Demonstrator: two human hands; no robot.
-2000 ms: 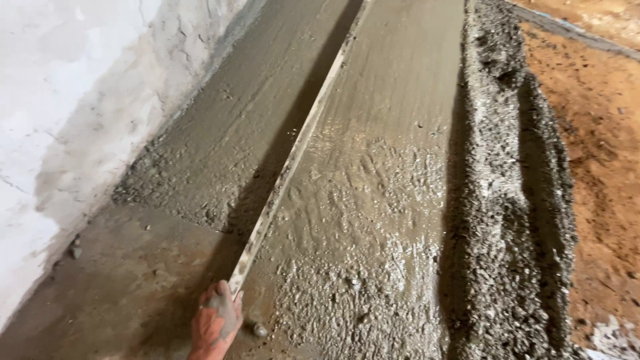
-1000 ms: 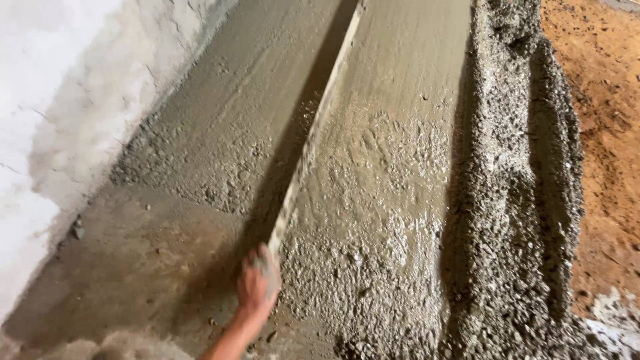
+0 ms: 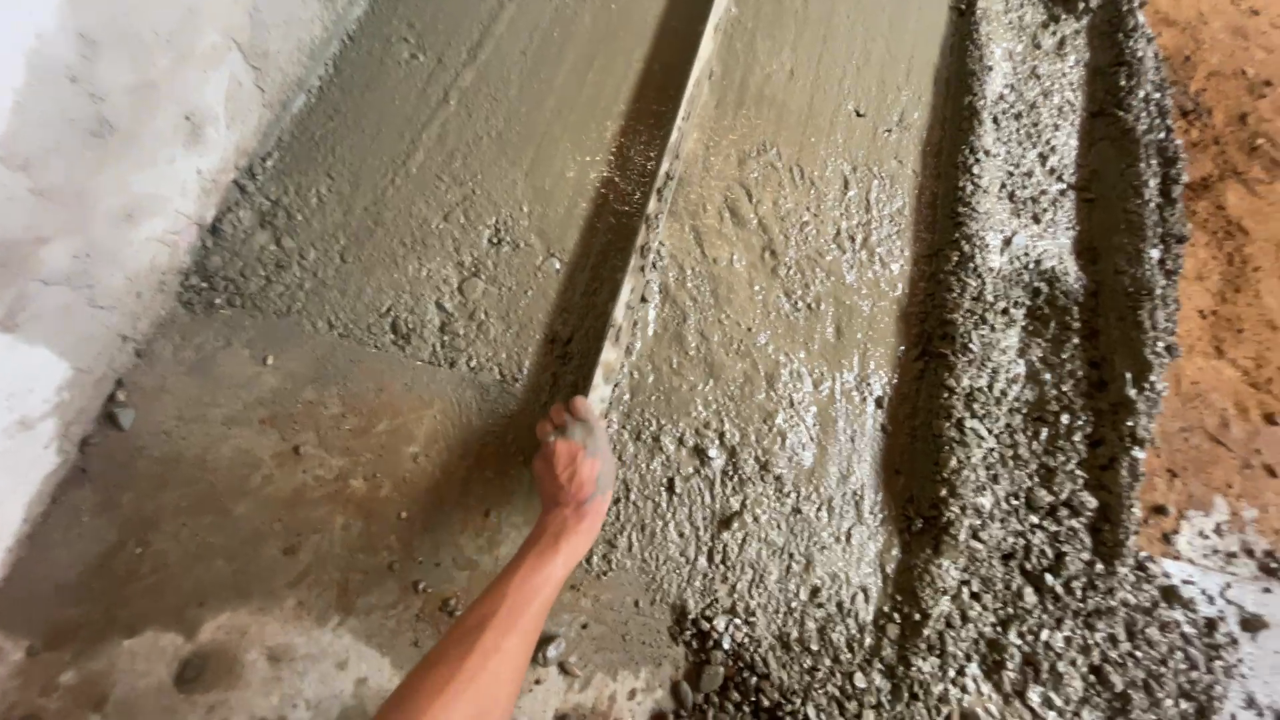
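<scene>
My left hand (image 3: 575, 455), smeared with grey mortar, is closed around the near end of a long, narrow straightedge (image 3: 640, 265). The straightedge lies lengthwise over wet concrete (image 3: 780, 220), runs away from me and leaves the view at the top. Its thin edge is spattered with cement, and a dark shadow falls along its left side. To its left the wet concrete (image 3: 430, 200) is streaked farther off and pebbly nearer to me. On its right the surface is glossy, wet and rough. My right hand is not in view.
A stained plaster wall (image 3: 120, 170) bounds the left side. Hard, bare floor (image 3: 260, 470) lies at the lower left, with loose pebbles (image 3: 550, 650). A raised ridge of coarse wet concrete (image 3: 1020, 400) runs along the right, beside orange-brown soil (image 3: 1225, 280).
My left hand and the near end of the straightedge have moved right, from over the bare floor to the edge of the wet concrete. The grip stays closed. The view has shifted somewhat.
</scene>
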